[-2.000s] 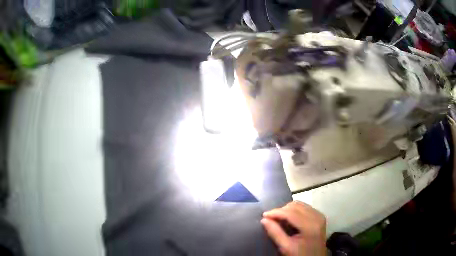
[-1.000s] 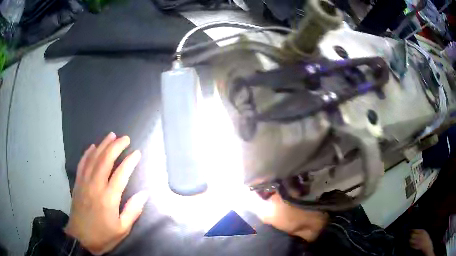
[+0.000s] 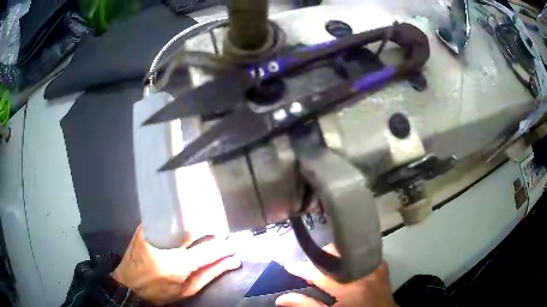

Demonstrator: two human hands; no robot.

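Note:
The dark grey garment panel (image 3: 99, 174) lies on the white table under the sewing machine head (image 3: 474, 90). A dark blue triangle (image 3: 271, 283) lies on the cloth in front of the machine. My left hand (image 3: 174, 270) rests on the cloth, left of the triangle, its fingers pointing right, partly in glare. My right hand (image 3: 351, 288) is at the triangle's right side, with thumb and fingertips at its edge; the machine partly covers it. I cannot tell if it grips the cloth. Glare and the head hide the needle area.
Thread snips (image 3: 240, 129) with purple marks rest on the machine head, blades pointing left. The pale grey lamp (image 3: 157, 171) hangs left of the head on a bent metal tube. Dark cloth (image 3: 45, 30) is piled at the upper left, beside green material (image 3: 105, 13).
The view has shifted closer to the machine head. My left hand has moved right and nearer to the triangle. My right hand has come beside the triangle's right edge.

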